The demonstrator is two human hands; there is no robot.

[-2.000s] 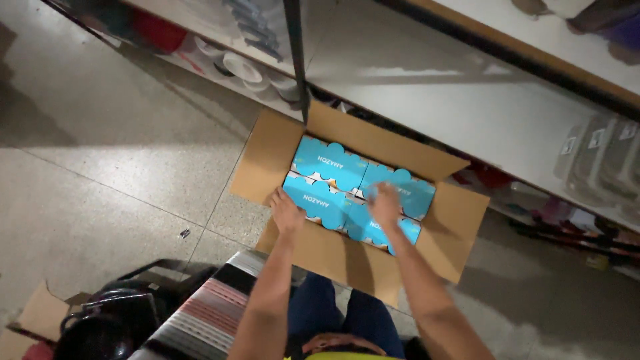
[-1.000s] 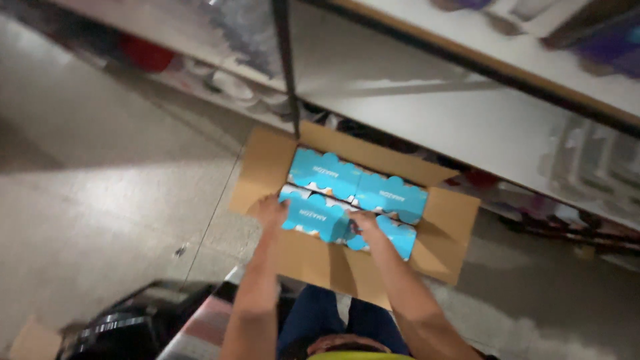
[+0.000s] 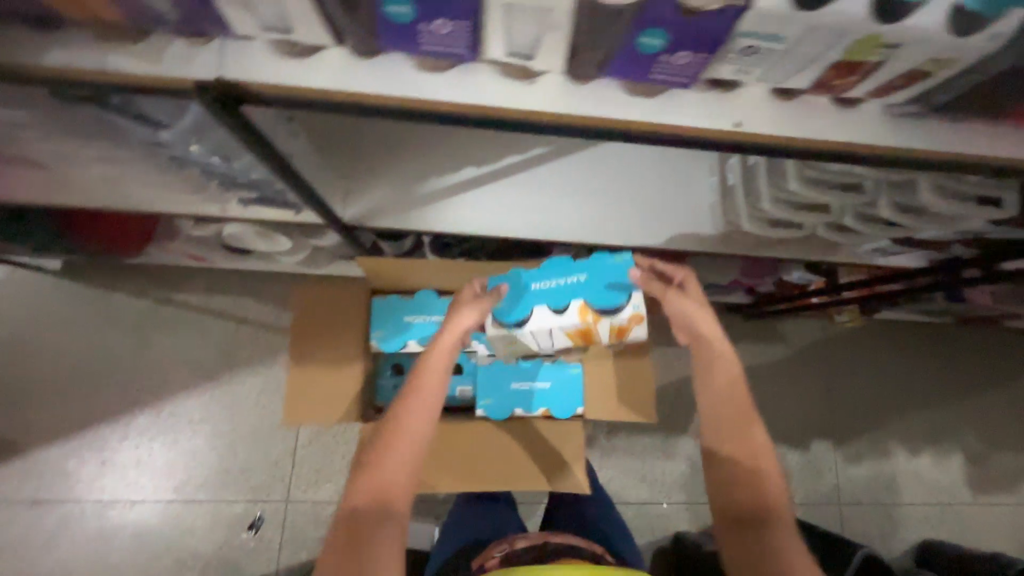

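Note:
Between my two hands I hold a blue and white cardboard pack (image 3: 564, 300) by its ends, raised above an open cardboard carton (image 3: 328, 352). My left hand (image 3: 474, 310) grips its left end, and my right hand (image 3: 674, 292) has its fingers on the right end. Similar packs lie inside the carton: one at the back left (image 3: 408, 320), partly behind my left hand, and one at the front right (image 3: 530, 388). At the front left a darker blue surface with round holes (image 3: 392, 376) shows lower down, partly behind my left forearm.
Behind the carton stands a shelving unit with a white shelf (image 3: 496, 184). Clear plastic containers (image 3: 848, 196) sit on its right part. Purple and white boxes (image 3: 428, 28) line the shelf above. A dark metal post (image 3: 280, 168) rises behind the carton. A small scrap (image 3: 254, 525) lies on the floor.
Both hands have risen with a pack between them, which is now above the carton. The front-left spot, which held a light blue pack, now shows the darker holed surface. The view has turned toward the shelves.

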